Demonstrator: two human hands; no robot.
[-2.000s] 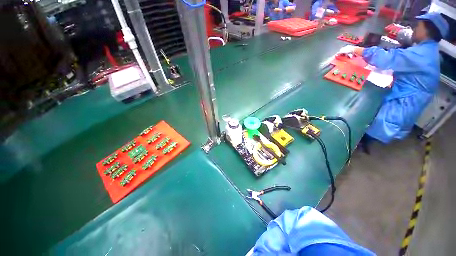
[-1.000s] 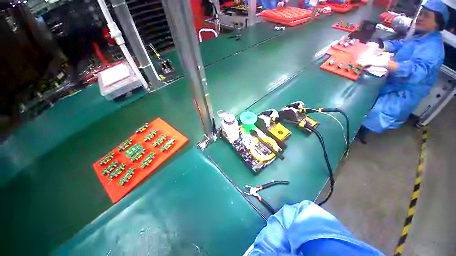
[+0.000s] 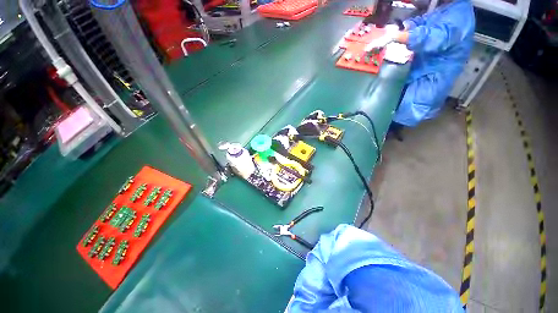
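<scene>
Neither of my hands shows; only a blue sleeve (image 3: 373, 278) rises from the bottom edge at right. A red board tray (image 3: 160, 211) lies on the green mat at left, with several small green circuit boards (image 3: 142, 225) in rows on it. One board (image 3: 123, 218) near the middle lies flatter and looks wider. Diagonal cutters (image 3: 287, 229) lie with their handles spread just above my sleeve.
A tool box (image 3: 282, 198) holds a white bottle (image 3: 239, 160), a green reel (image 3: 261, 143) and a yellow tape roll (image 3: 287, 177). Soldering iron stands (image 3: 302, 151) with black cables stand beyond. A metal post (image 3: 165, 101) rises behind. A blue-coated worker (image 3: 437, 49) handles boards at upper right.
The view has turned to the right and tilted, so the bench things sit further left. The other worker's gloved hands have moved over the boards. The tray and cutters look unmoved on the bench.
</scene>
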